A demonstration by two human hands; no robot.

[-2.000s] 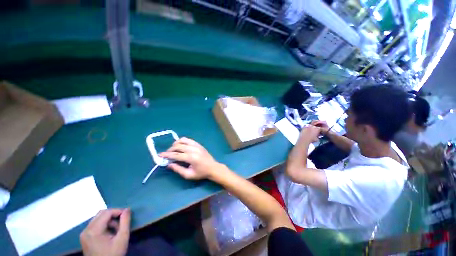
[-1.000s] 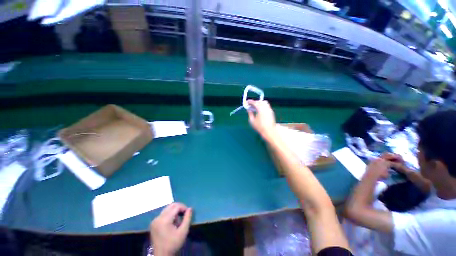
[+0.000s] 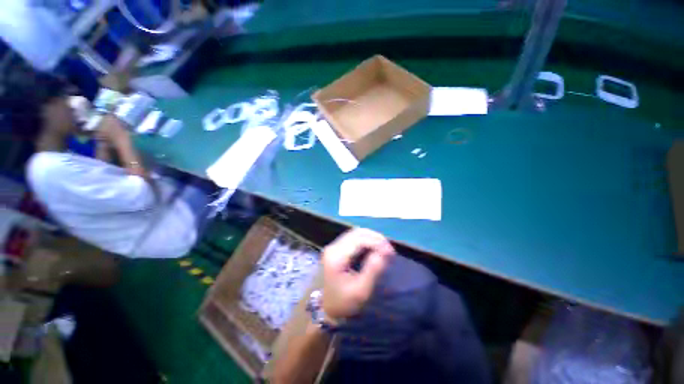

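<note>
My left hand [image 3: 352,271] is curled above my lap, below the front edge of the bench. Any small thing between its fingertips is hidden. My right hand is out of the picture. A blank white sheet [image 3: 391,199] lies flat on the bench just beyond my left hand. One white plastic frame [image 3: 617,91] lies at the back right. Another white frame [image 3: 551,86] is beside the metal upright, with a thin line running between the two. More white frames [image 3: 299,132] lie left of the open carton.
An open brown carton [image 3: 373,109] stands on the green bench [image 3: 517,187], beside a narrow white strip [image 3: 334,146]. Small white scraps [image 3: 418,152] lie nearby. A metal upright [image 3: 529,56] stands behind. A floor carton [image 3: 225,296] holds white rings. A person [image 3: 105,195] sits at left.
The view has swung left. My right hand, earlier holding a frame up at the back, has left the picture. A frame now lies right of the upright. My left hand stays curled.
</note>
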